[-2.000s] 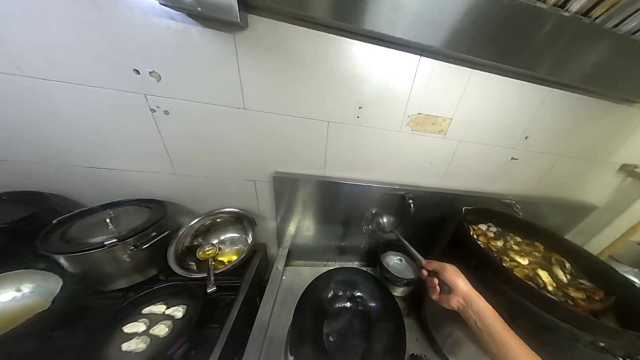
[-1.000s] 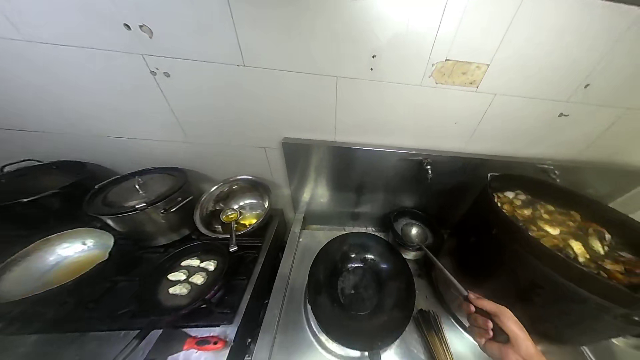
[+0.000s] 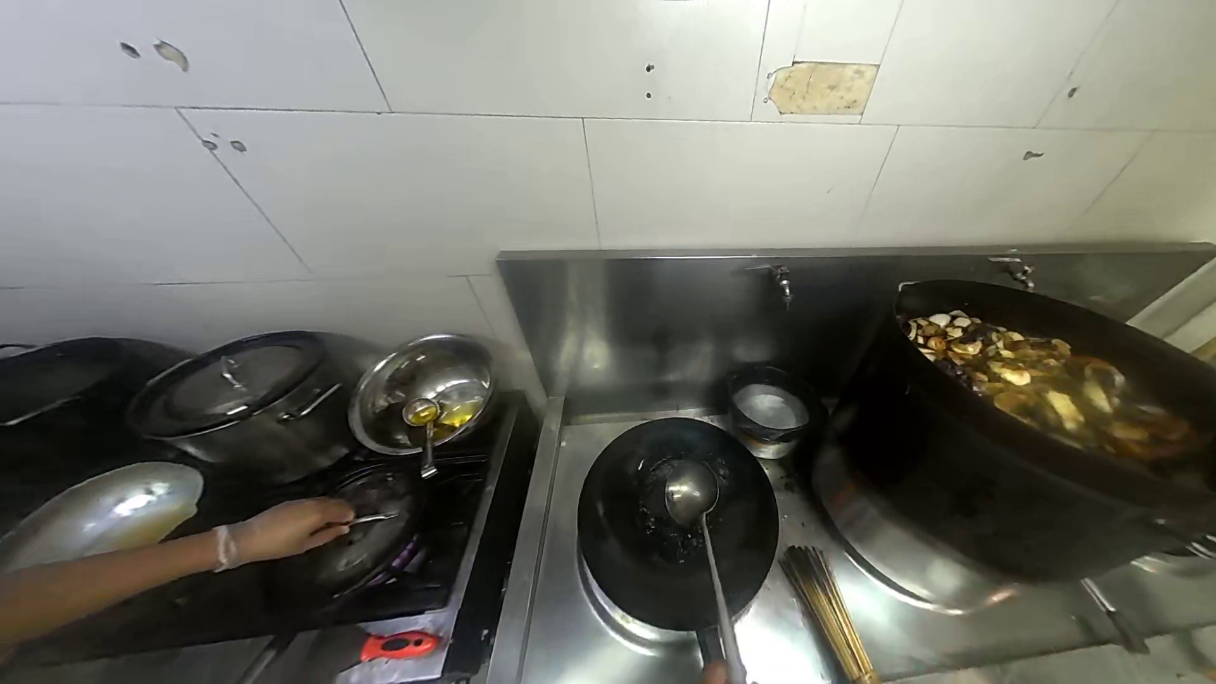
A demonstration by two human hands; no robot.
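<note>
At the bottom edge, only a little of my right hand (image 3: pixel 714 674) shows, around the long handle of a steel ladle (image 3: pixel 692 494). The ladle's bowl rests inside a black wok (image 3: pixel 617 532) whose inner surface is wet and shiny. My left hand is out of view. Behind the wok stands a small dark pot (image 3: pixel 769 408) holding a whitish liquid. A bamboo wok brush (image 3: pixel 828 608) lies to the right of the wok on the steel stove top (image 3: pixel 556 570).
A co-worker's hand (image 3: pixel 290 530) reaches in from the left, holding a small metal piece over a dark round pan (image 3: pixel 380 560). Nearby are a lidded pot (image 3: pixel 275 442), a steel bowl (image 3: pixel 380 375) with yellow liquid and a red handle (image 3: pixel 399 646). A large pot of food (image 3: pixel 988 475) stands right.
My ladle has moved from the small pot into the black wok. A co-worker's hand has come in at the left, and the whitish pieces seen earlier in the pan there no longer show.
</note>
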